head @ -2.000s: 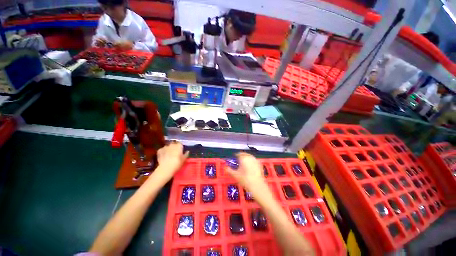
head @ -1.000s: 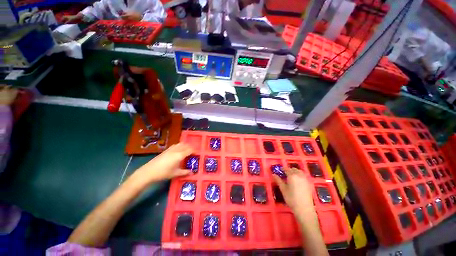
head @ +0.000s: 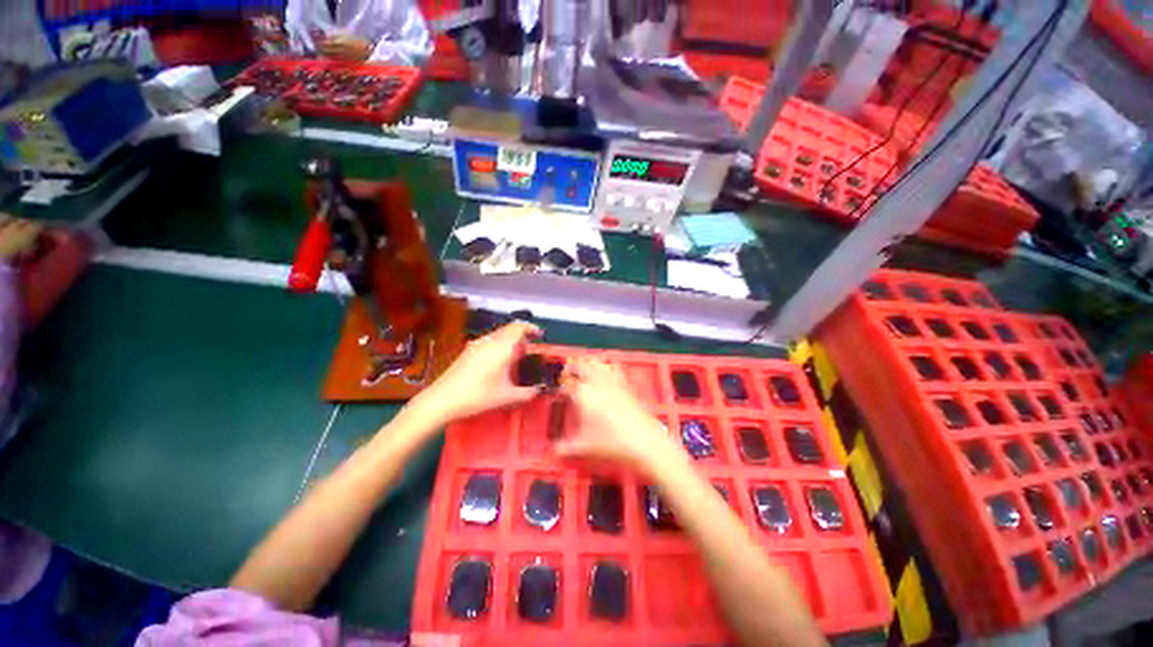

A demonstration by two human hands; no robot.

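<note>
The red-orange compartment tray point(head: 651, 544) lies in front of me with dark smartwatch units in many pockets. One unit point(head: 697, 439) shows a lit blue-violet screen. My left hand point(head: 491, 377) is at the tray's upper left, fingertips at a dark unit point(head: 531, 369); whether it grips it is unclear. My right hand point(head: 607, 411) is just beside it, fingers closed around a dark unit point(head: 556, 417) seen nearly edge-on over the second row. The hands nearly touch and hide the pockets beneath.
The brown-red fixture point(head: 398, 272) with its red clamp handle point(head: 310, 257) stands left of the tray. Stacked trays point(head: 999, 468) stand at right beyond striped tape point(head: 854, 468). Set-aside units point(head: 556, 258) lie on paper below the blue instrument point(head: 525, 176) and DC power supply point(head: 642, 190).
My right hand has moved left from the tray's right side to meet my left hand, which has moved up and right. Most screens lit before are dark now.
</note>
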